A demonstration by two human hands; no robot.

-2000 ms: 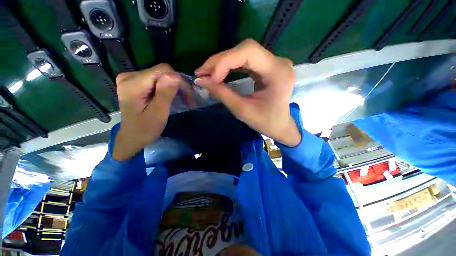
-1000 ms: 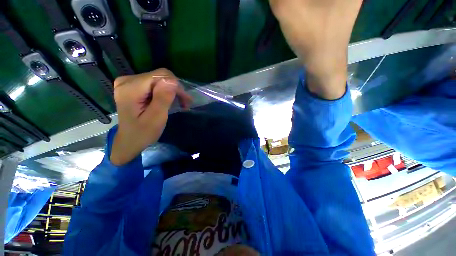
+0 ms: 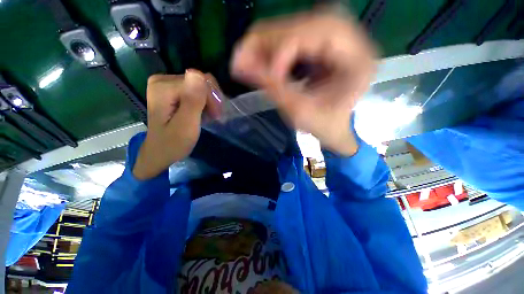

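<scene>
My left hand (image 3: 175, 115) is pinched shut on a clear, thin film sheet (image 3: 247, 120), which extends to the right from the fingertips and shows faint bright edges. My right hand (image 3: 307, 74) is blurred, above and right of the film, with thumb and fingers curled close together. Whether it holds anything cannot be told. Several grey square smartwatches (image 3: 133, 26) lie back up with dark sensor discs and dark straps, beyond my left hand. One more watch (image 3: 81, 46) lies to its left.
The green conveyor belt (image 3: 51, 109) has a pale edge rail (image 3: 103, 142). A neighbour's blue sleeve (image 3: 477, 149) is at the right. Clear glossy plastic (image 3: 86, 177) lies at the left ledge. Shelves hold cartons and a red item (image 3: 434, 196).
My right hand reached forward over the belt, then came back near the film, now blurred. My left hand kept the film, which now hangs with its face showing. The watches shifted left.
</scene>
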